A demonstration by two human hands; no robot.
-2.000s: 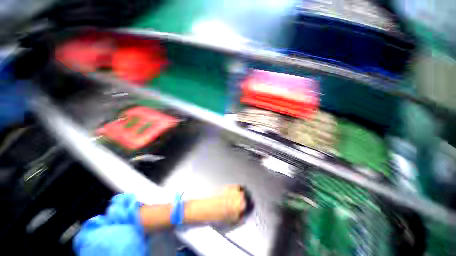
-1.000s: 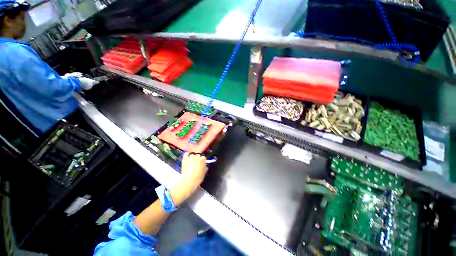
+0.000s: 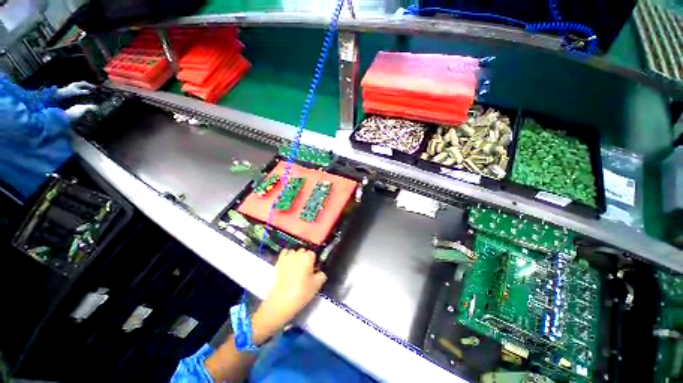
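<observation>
My left hand (image 3: pixel 298 280), with a blue wrist strap, has its fingers closed at the near right corner of a black pallet (image 3: pixel 234 203); the fingertips are partly hidden. A red foam tray (image 3: pixel 338 196) lies on this pallet and bears several small green boards (image 3: pixel 315 201). To the right, a large green circuit board (image 3: pixel 517 288) with white and blue parts sits in another black pallet (image 3: pixel 442 318) with metal latches. My right hand is out of the picture.
Behind the line, a shelf holds stacked red foam (image 3: pixel 419 82) and bins of small metallic parts (image 3: pixel 391 136), beige parts (image 3: pixel 473 146) and green parts (image 3: pixel 556 161). A blue coiled cord (image 3: pixel 308 105) hangs across the view. A person in blue (image 3: pixel 30 138) works at far left.
The view has steadied from blur and shifted. The pallet with the red tray has moved right, closer to the large green board, with my left hand at its corner.
</observation>
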